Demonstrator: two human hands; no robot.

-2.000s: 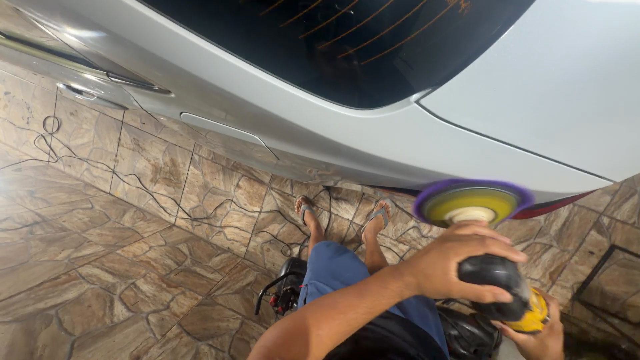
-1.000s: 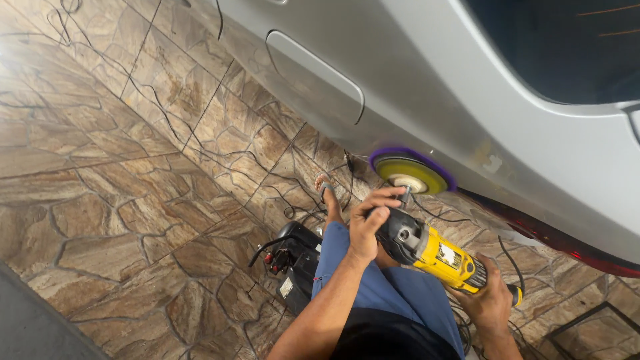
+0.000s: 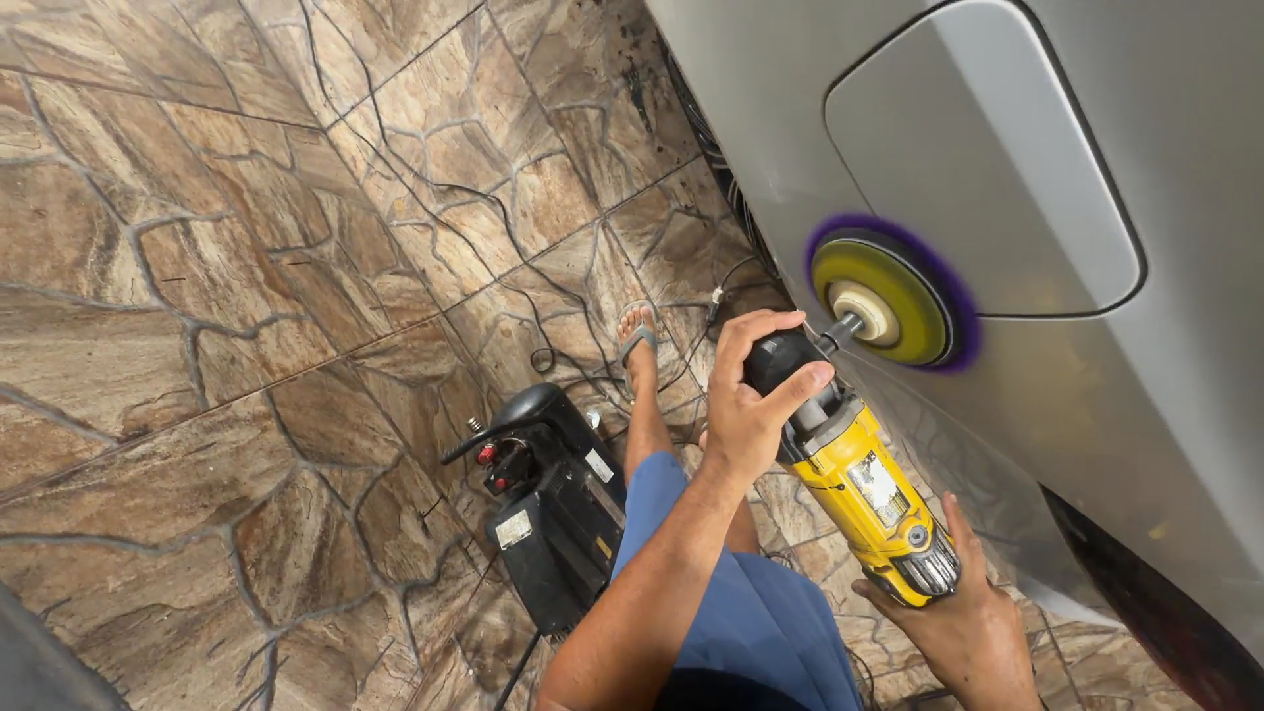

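Note:
A yellow and black rotary polisher [image 3: 869, 494] is held in both hands beside a silver car body panel [image 3: 1066, 425]. My left hand [image 3: 755, 390] wraps around the black front end of the tool, close to its spindle. At the rear of the yellow housing, my right hand [image 3: 958, 612] grips the tool from below. The polisher's round pad [image 3: 889, 291], yellow-green with a purple rim, lies against the panel just by the lower corner of the fuel door [image 3: 987, 158]. Whether the pad turns I cannot tell.
A black air compressor [image 3: 558, 513] stands on the stone-patterned tile floor [image 3: 247, 296], left of my legs. Thin dark cables [image 3: 509, 222] run over the tiles near my sandalled foot [image 3: 639, 331]. A dark red tail light [image 3: 1136, 573] is at lower right.
The polisher has moved along the car from below the rear window, past the side near the tail light, to the fuel door. The view has turned and come nearer the panel.

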